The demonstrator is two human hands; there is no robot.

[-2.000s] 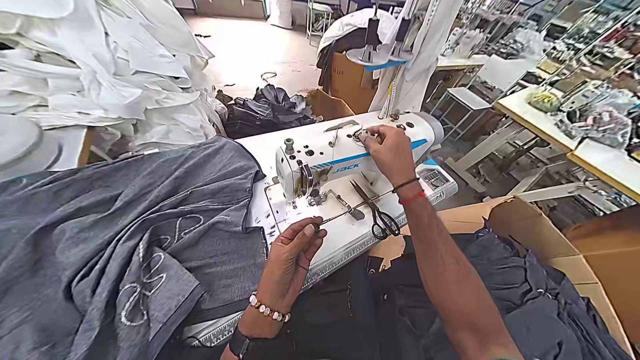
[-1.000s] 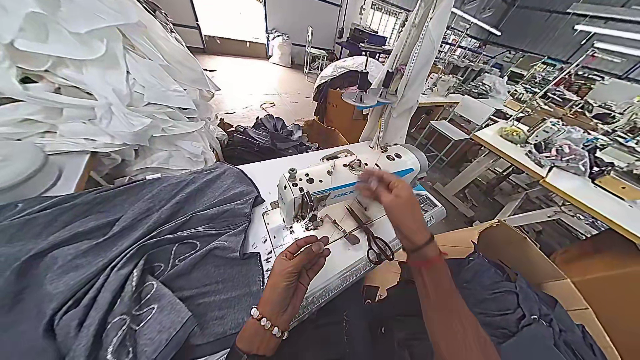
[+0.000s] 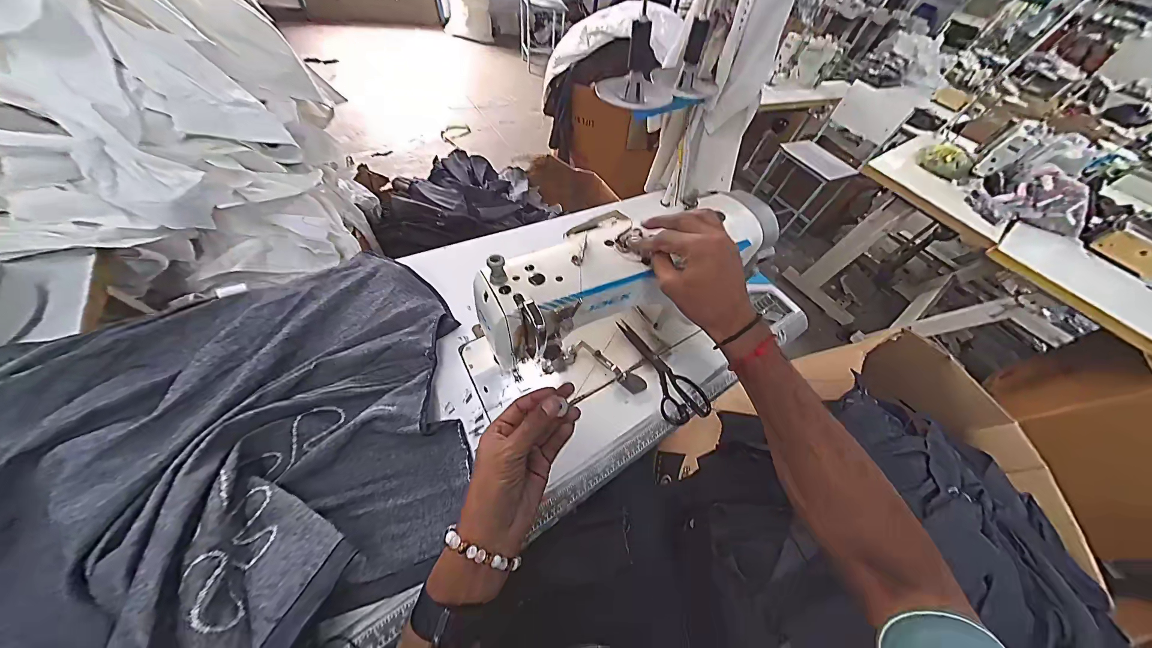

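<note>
A white Jack sewing machine (image 3: 621, 288) with blue stripes stands on a white table, its needle area lit. My left hand (image 3: 526, 441) pinches a small round metal piece, perhaps a bobbin (image 3: 562, 407), in front of the needle. On top of the machine arm, the fingers of my right hand (image 3: 693, 261) are at a small metal fitting (image 3: 630, 239); whether they grip it is unclear. Black-handled scissors (image 3: 670, 382) lie open on the table beneath my right wrist. Grey fabric (image 3: 225, 432) with white looped stitching covers the table's left part.
A heap of white fabric pieces (image 3: 162, 153) rises at the left. Dark cloth (image 3: 468, 202) lies behind the table. Dark garments (image 3: 945, 504) fill a cardboard box (image 3: 954, 378) at the right. A thread stand (image 3: 641, 85) rises behind the machine. A measuring tape (image 3: 612, 463) edges the table.
My right hand has left the machine top, where it was two seconds ago, and come back to it. My left hand has stayed near the needle area.
</note>
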